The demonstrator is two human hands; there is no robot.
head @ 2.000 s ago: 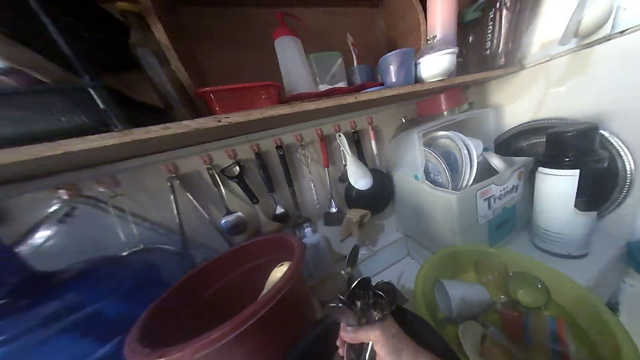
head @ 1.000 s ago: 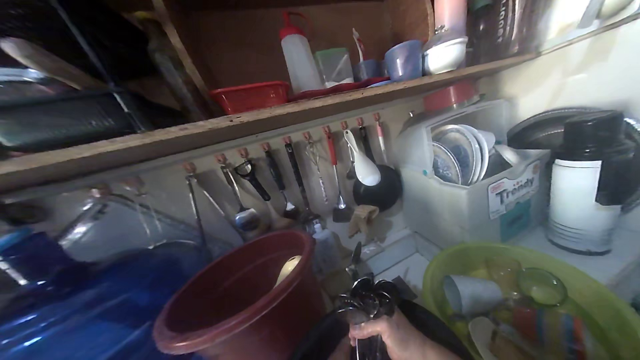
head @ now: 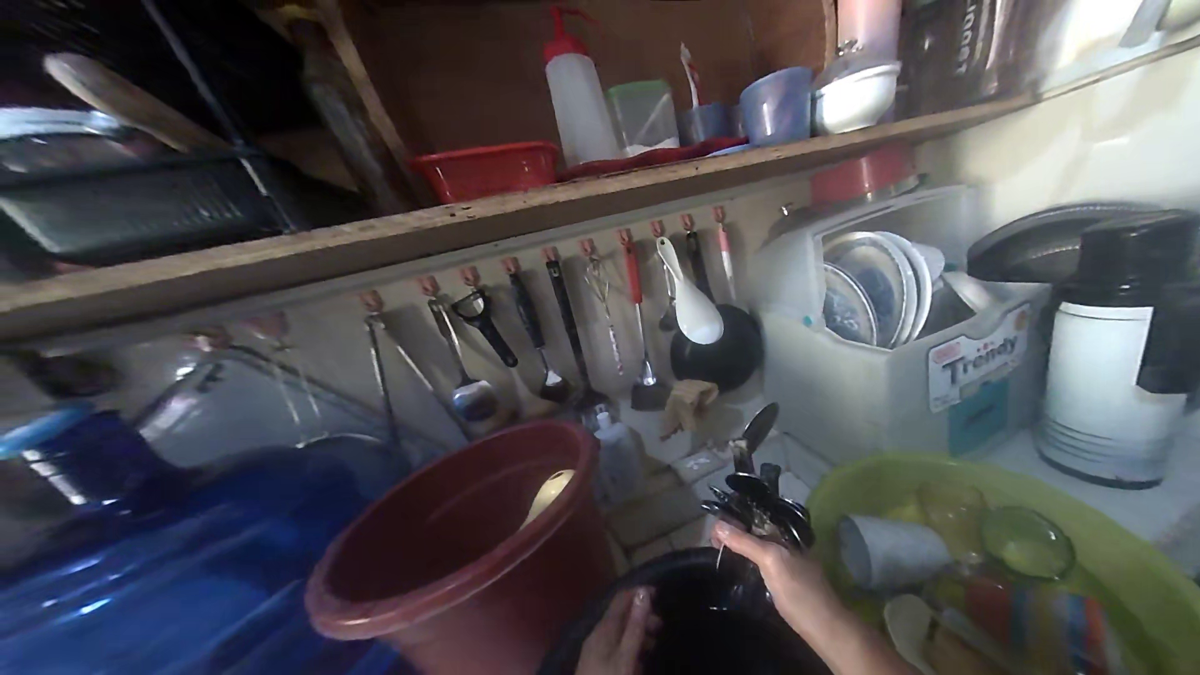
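My right hand [head: 773,562] is closed around a bundle of metal spoons and other cutlery [head: 764,506], heads up, above the right side of a black basin [head: 712,628]. One spoon stands higher than the rest. At the basin's left side, my left hand [head: 619,633] shows with its fingers extended and nothing seen in them; its lower part is cut off by the frame. Left of the hands is a dark red plastic tub [head: 450,562] with a cream-coloured utensil [head: 548,495] inside. To the right, a lime green basin [head: 994,478] holds a grey cup [head: 891,551], a green glass bowl [head: 1028,544] and spoons.
A blue water jug [head: 187,562] stands at the left. Behind, utensils including a white rice paddle [head: 694,305] hang from hooks below a wooden shelf [head: 562,202]. A dish box [head: 872,394] with plates and a vacuum flask [head: 1102,375] stand at the back right.
My left hand has come into view at the bottom, over the black basin. The cutlery bundle stays in my right hand, now further right of the red tub.
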